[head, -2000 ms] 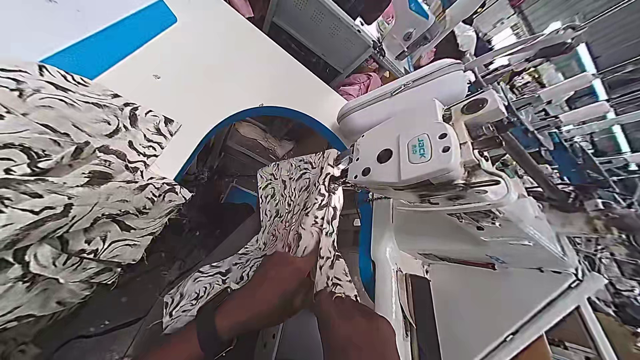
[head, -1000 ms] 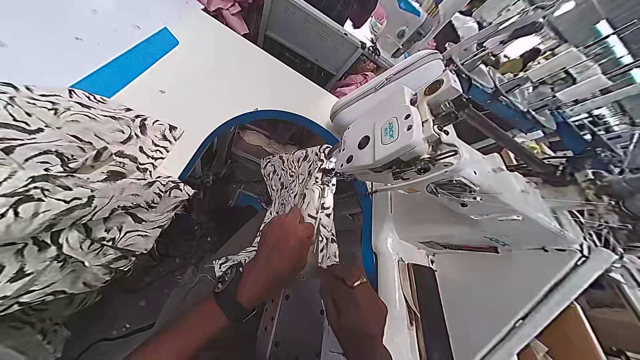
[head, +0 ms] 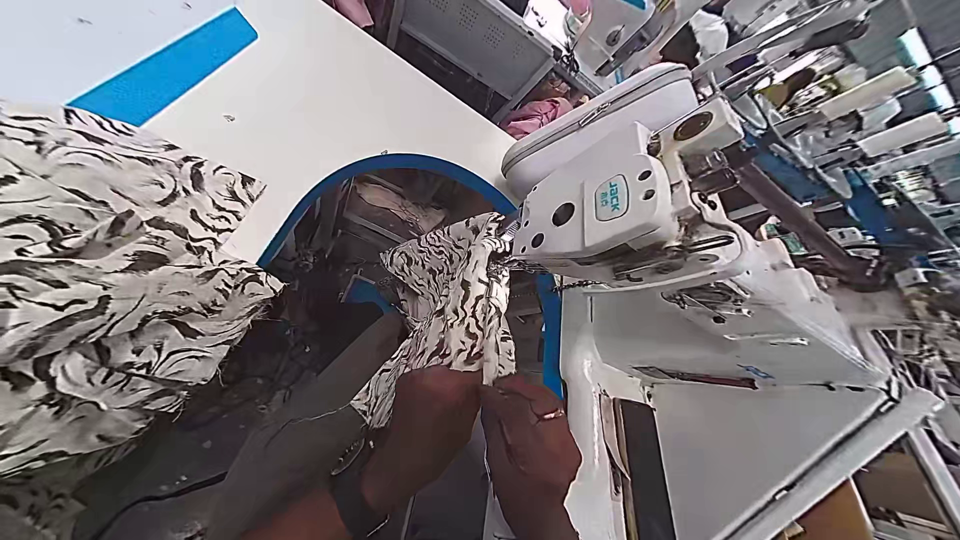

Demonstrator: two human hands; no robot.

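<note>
A strip of white fabric with a dark wavy print (head: pixel 457 300) hangs from the needle area of a white Jack sewing machine (head: pixel 600 202). Close to its lower end, my left hand (head: pixel 435 420), with a dark band at the wrist, pinches the cloth. Beside it, almost touching, my right hand (head: pixel 529 442) grips the same fabric at its right edge and wears a ring. Both sets of fingertips are partly hidden by the hands. More of the printed fabric (head: pixel 112 300) lies in a large heap at the left, draped over the table's edge.
The white table (head: pixel 337 97) has a curved cut-out with blue edging (head: pixel 390 160) around the machine. Below the machine head stands its white base (head: pixel 750 450). A grey metal cabinet (head: pixel 472 45), pink cloth (head: pixel 536 116) and other machines stand behind. A dark cable runs at lower left.
Since one second ago, my right hand has come up to the fabric's lower end beside my left hand. The hands now sit closer together. The cloth remains at the machine.
</note>
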